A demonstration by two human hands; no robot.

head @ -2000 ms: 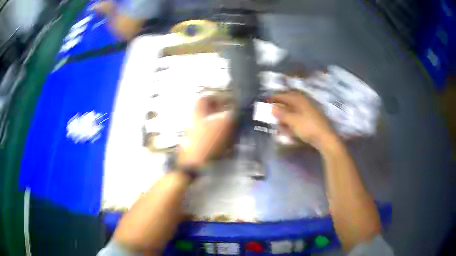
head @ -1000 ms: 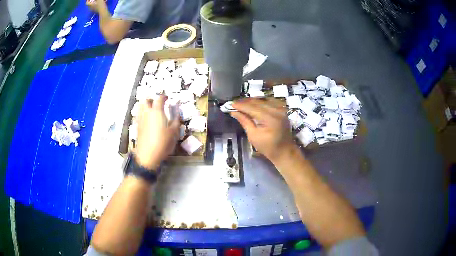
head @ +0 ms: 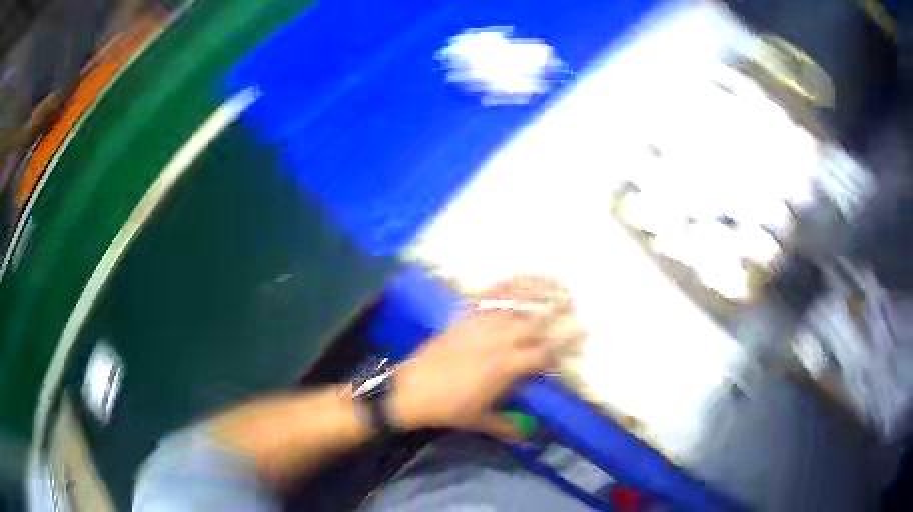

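Note:
The view is tilted and strongly blurred. My left hand [head: 501,350] lies over the blue front edge of the table, with its fingers on the white work sheet [head: 611,335] and its thumb at the green button [head: 523,424]. The hand looks empty, though a pale streak crosses the fingers. My right hand is not in view. The tray of white inserts [head: 716,215] is a bright smear on the sheet. The press fixture cannot be made out.
A blue plastic sheet [head: 350,140] with a small white pile [head: 501,65] lies at the upper middle. More white parts [head: 856,340] blur at the right. A red button [head: 628,498] sits on the blue edge. A tape ring [head: 799,70] is at the upper right.
The view has swung left and tilted. My left hand has left the tray and come to the front edge by the green button. My right hand has gone out of view.

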